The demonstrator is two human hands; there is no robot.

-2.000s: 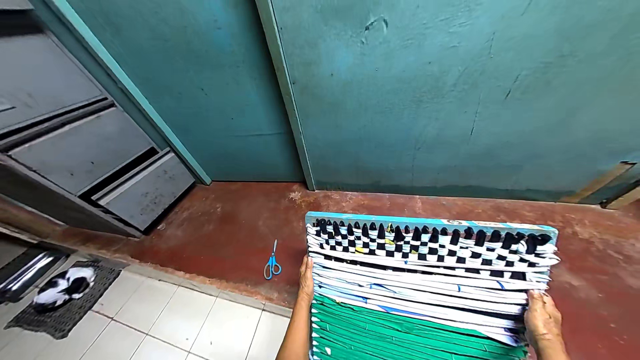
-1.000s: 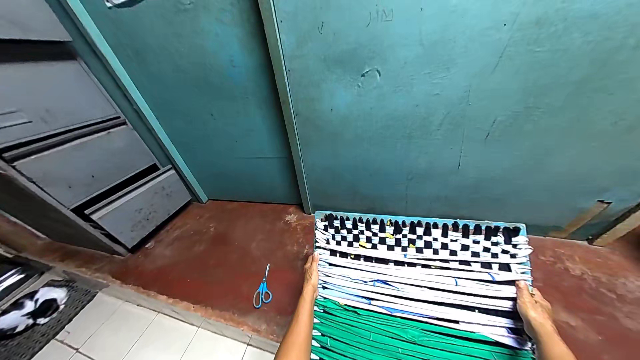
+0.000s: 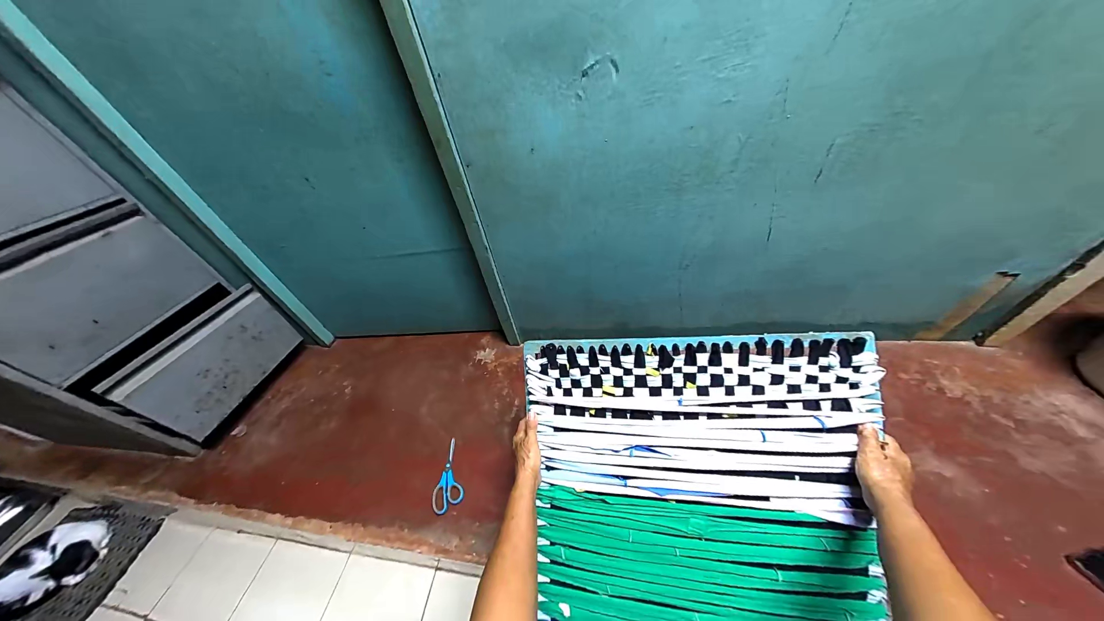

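A blue-edged frame [image 3: 699, 339] is strung with fabric strips. Near its top, black and white strips [image 3: 673, 379] cross in a checkered weave, with black loops along the far edge. White strips [image 3: 690, 444] run side to side below the weave, and green strips [image 3: 699, 552] cover the near part. My left hand [image 3: 527, 448] grips the left edge, and my right hand [image 3: 883, 470] grips the right edge beside the white strips. Blue-handled scissors [image 3: 448, 483] lie on the red floor, left of my left hand. The frame's near end is out of view.
A teal wall [image 3: 690, 172] stands behind the frame. Grey drawers [image 3: 207, 362] are at the left. A black and white cat [image 3: 60, 556] lies on a dark mat [image 3: 129, 539] at the lower left, by white tiles [image 3: 293, 578]. A wooden piece [image 3: 970, 304] leans at the right.
The frame's far edge sits squarer and closer along the wall's base than two seconds ago. Both hands remain at its sides. The scissors still lie on the floor.
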